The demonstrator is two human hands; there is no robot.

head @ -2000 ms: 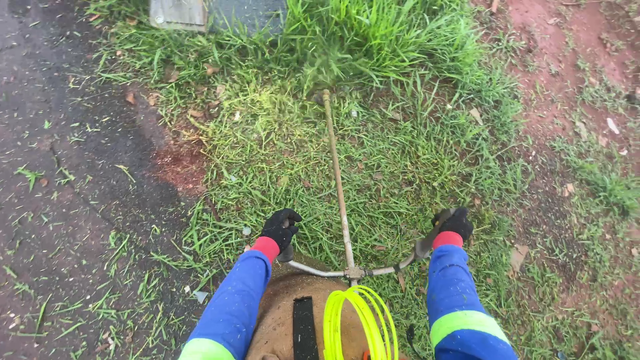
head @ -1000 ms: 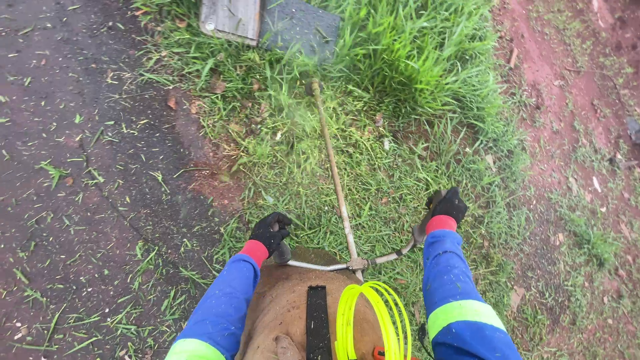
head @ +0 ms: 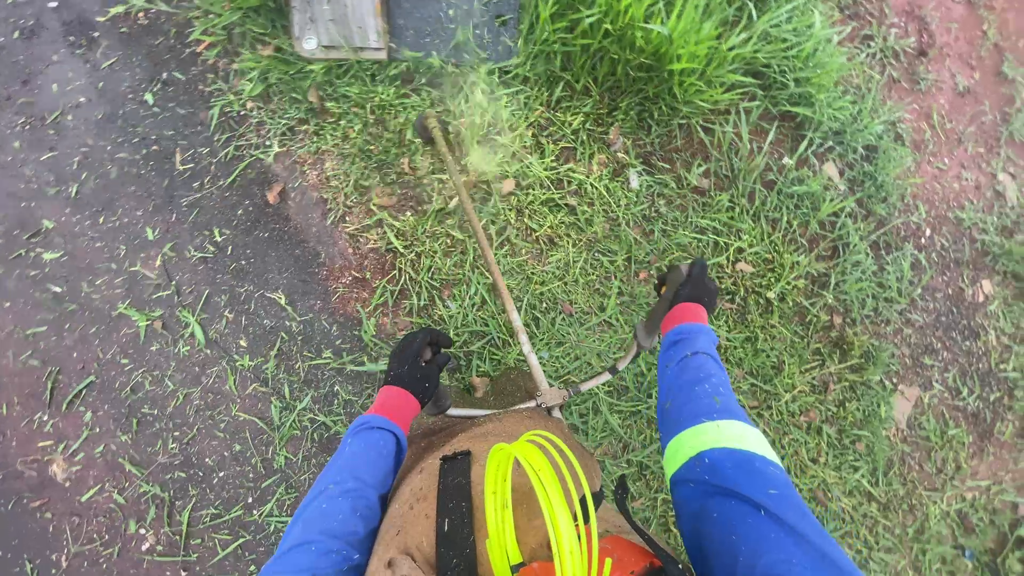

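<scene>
A brush cutter's long shaft (head: pixel 488 252) reaches forward from my body, its cutting head (head: pixel 426 126) low in the grass with a blur of clippings beside it. My left hand (head: pixel 416 364), in a black glove, is closed around the left grip of the handlebar (head: pixel 592 380). On the right grip (head: pixel 660 308) my gloved right hand (head: pixel 690 286) is closed too, farther forward than the left. A coil of yellow trimmer line (head: pixel 540 504) hangs at my waist over a brown apron (head: pixel 424 488), near an orange part (head: pixel 628 556) of the machine.
Ahead, a weathered wooden board (head: pixel 340 28) and a dark slab (head: pixel 454 30) lie at the grass edge, close to the cutting head. Dark pavement (head: pixel 104 280) with scattered clippings runs along the left. Taller grass (head: pixel 688 48) stands ahead right, with reddish soil (head: pixel 952 120) beyond.
The cutting head has swung left, to just below the wooden board and dark slab. The right hand has moved forward relative to the left. Both hands keep their hold on the grips.
</scene>
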